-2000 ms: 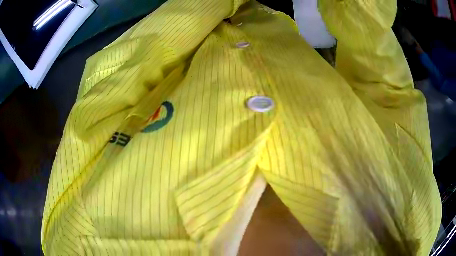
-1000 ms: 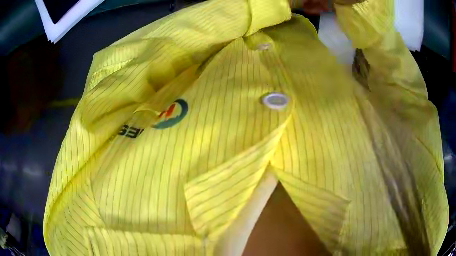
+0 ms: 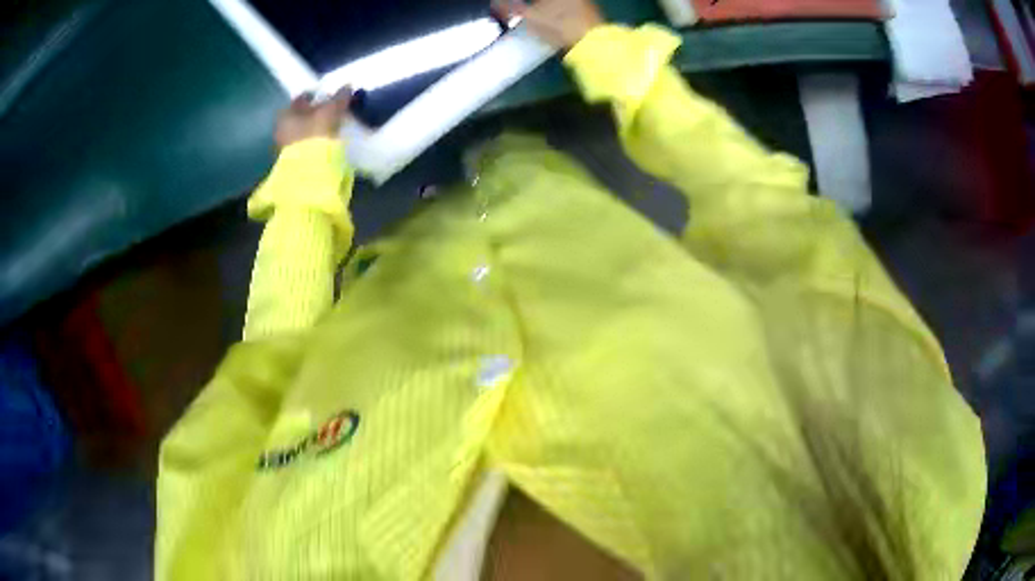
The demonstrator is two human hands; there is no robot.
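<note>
A glossy black display panel (image 3: pixel 392 25) with a white border lies at the top centre, cut off by the top edge. It reflects a bright light strip. My left hand (image 3: pixel 312 119) holds the white border at the panel's near left corner. My right hand (image 3: pixel 556 18) holds the border farther right, near the top edge. The fingertips of both hands look dark and blurred. The panel's far side is out of view.
The green bench top (image 3: pixel 136 136) runs along the top and left. A red-orange pad (image 3: pixel 783 9) lies at the top right, beside white sheets (image 3: pixel 928 45). A white strip (image 3: pixel 836 142) hangs below the bench edge. My yellow smock (image 3: pixel 590 340) fills the lower view.
The view has shifted and shows more bench. The white-bordered panel now shows at the top centre instead of the upper left. Both hands have come into clear view, holding its border.
</note>
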